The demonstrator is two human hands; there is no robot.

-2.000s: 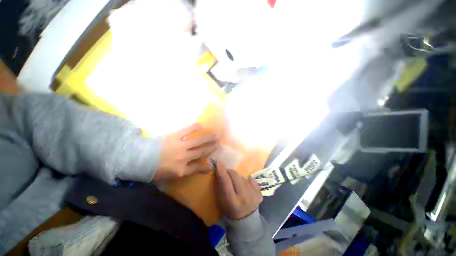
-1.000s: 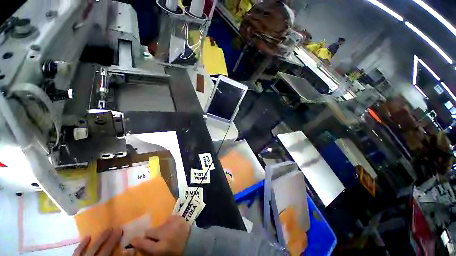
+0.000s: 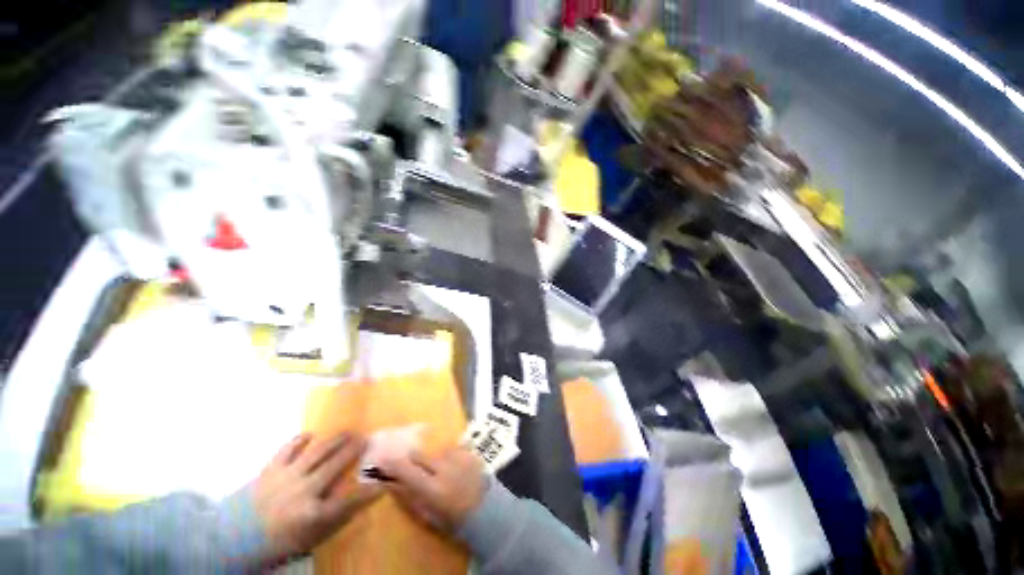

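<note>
An orange fabric panel [image 3: 387,528] lies on the white template sheet [image 3: 213,393], with a pale rectangle [image 3: 393,441] near its middle. My left hand [image 3: 305,489] rests on the panel's left part with its fingers spread. My right hand [image 3: 436,481] is at the pale rectangle, fingers bent, with a small dark tool [image 3: 373,474], seemingly the snips, at its fingertips. The view is blurred. White labels with black lettering [image 3: 494,436] lie just right of my right hand on the black table.
The white machine head [image 3: 241,225] with a red mark stands ahead to the left. A control screen [image 3: 595,264] stands ahead to the right. A blue crate [image 3: 615,477] with orange pieces and cardboard is right of the black table edge [image 3: 550,461].
The view has swung back left and shows more of the machine head and template. Both hands remain on the panel, with the dark tool still at my right fingertips.
</note>
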